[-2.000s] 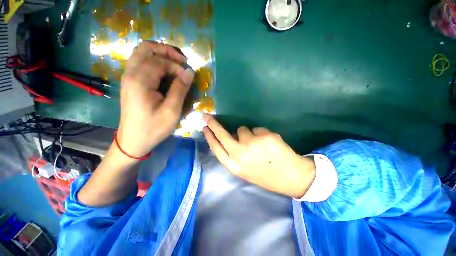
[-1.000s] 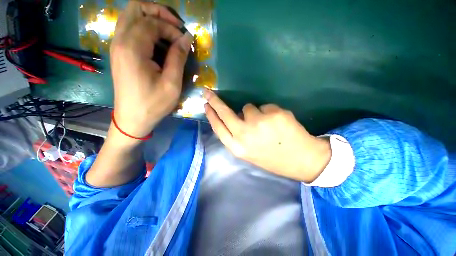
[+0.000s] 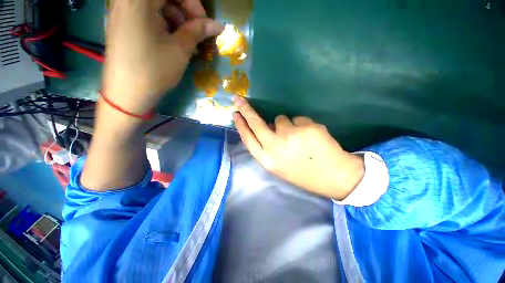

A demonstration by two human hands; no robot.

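Note:
The clear shiny sheet with rows of amber rounds (image 3: 236,83) lies flat on the green mat, with bright glare on it. My left hand (image 3: 152,52) is over the sheet's left part, thumb and fingers curled close together near its top; whether something is between them cannot be told. My right hand (image 3: 296,152) has its index fingertip at the sheet's lower right edge. Its fingers lie close together, and a small pale bit shows at the fingertip; I cannot tell whether it is held.
Red and black test leads (image 3: 83,50) lie at the left beside a grey-white vented box (image 3: 16,50). Dark and white cables (image 3: 55,110) run along the bench's front edge. A red perforated stool (image 3: 58,168) is partly visible below.
My left hand has shifted toward the upper left, uncovering more amber rounds. My right hand stays at the sheet's corner. The camera view has shifted, and the round dish is out of view.

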